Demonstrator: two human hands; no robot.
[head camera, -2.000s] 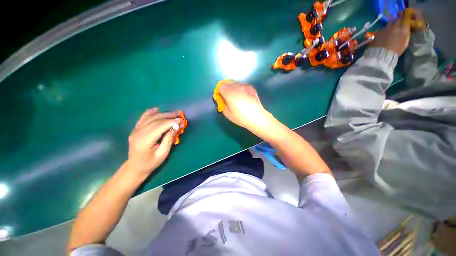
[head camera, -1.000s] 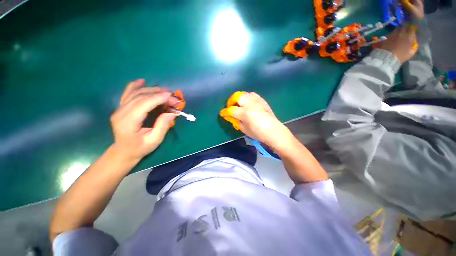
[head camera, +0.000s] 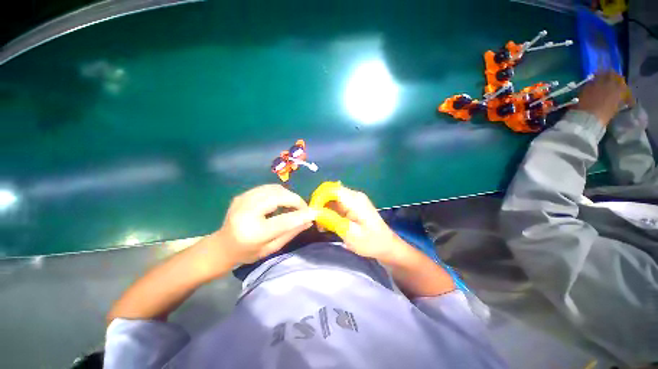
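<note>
An orange unit (head camera: 291, 161) with dark round parts and a short whitish rod lies on the green bench (head camera: 216, 86), just beyond my hands and touched by neither. My left hand (head camera: 261, 222) is at the bench's near edge, its thumb and fingertips pinched together and touching the fingers of my right hand. My right hand (head camera: 353, 220) wears yellow finger covers (head camera: 327, 205) on its thumb and finger, which are curled towards the left fingertips. Whether a small part is between the fingertips cannot be told.
Several orange units (head camera: 516, 108) with silver rods lie clustered at the right of the bench. Beside them are a neighbour's hand (head camera: 602, 95) and grey sleeve (head camera: 552, 162), and a blue bin (head camera: 599, 50). A blue stool (head camera: 426, 241) shows below the bench edge at my right.
The orange unit has left my left hand and lies on the bench. My left hand has moved right and nearer my body, and my two hands now meet. The view has shifted.
</note>
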